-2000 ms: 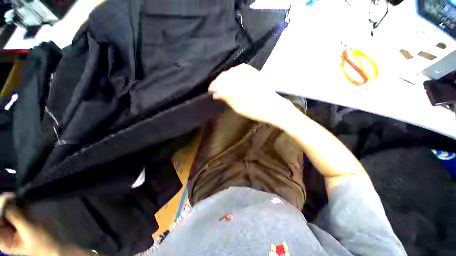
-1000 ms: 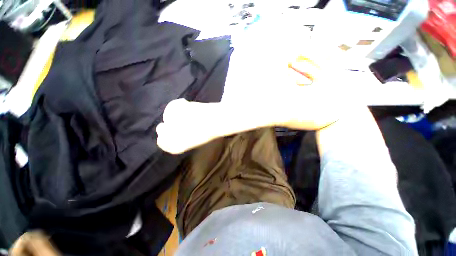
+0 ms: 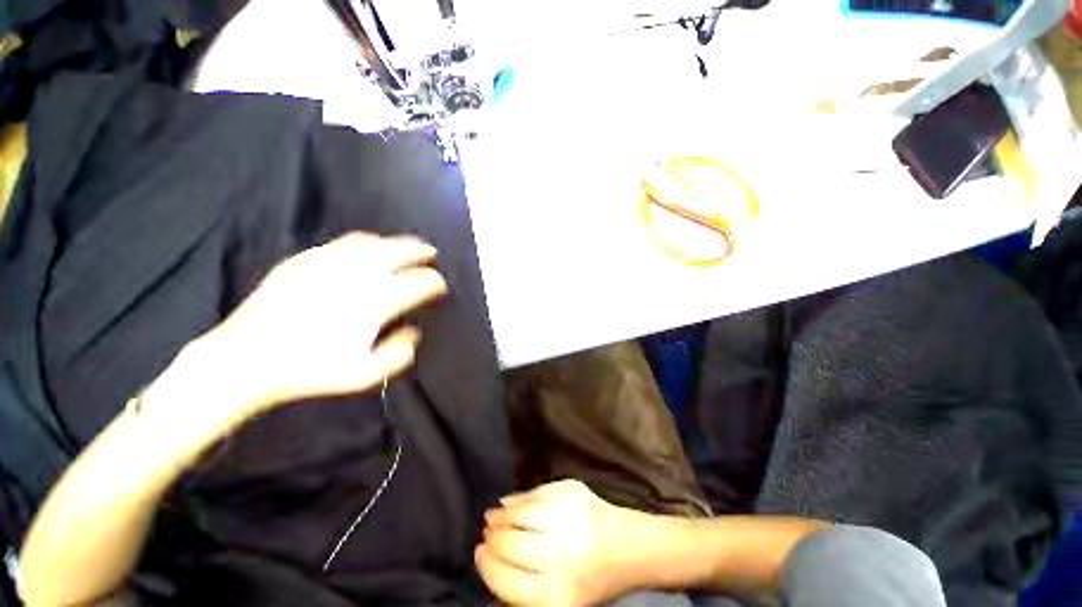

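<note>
Black cloth (image 3: pixel 131 225) lies across the left of the machine table and down over the lap, its upper right corner by the presser foot and needle area (image 3: pixel 449 95). My left hand (image 3: pixel 344 314) lies palm down on the cloth, fingers slightly apart, thumb tip near a white thread (image 3: pixel 386 480) that runs down the cloth in a curve. My right hand (image 3: pixel 558 545) is at the cloth's lower right edge, fingers curled on the edge; its fingertips are partly hidden.
Scissors with orange-red and yellow handle loops (image 3: pixel 694 216) lie on the white table (image 3: pixel 570 261). A black phone (image 3: pixel 949 140) lies at the table's right. A dark garment piece (image 3: pixel 925 415) is piled below the table's right side. Part of a dark panel (image 3: pixel 937 7) shows at the top.
The cloth has been turned and laid flatter, up to the needle area. My left hand has come from the lower left onto it. My right hand has moved down to the cloth's lower right edge.
</note>
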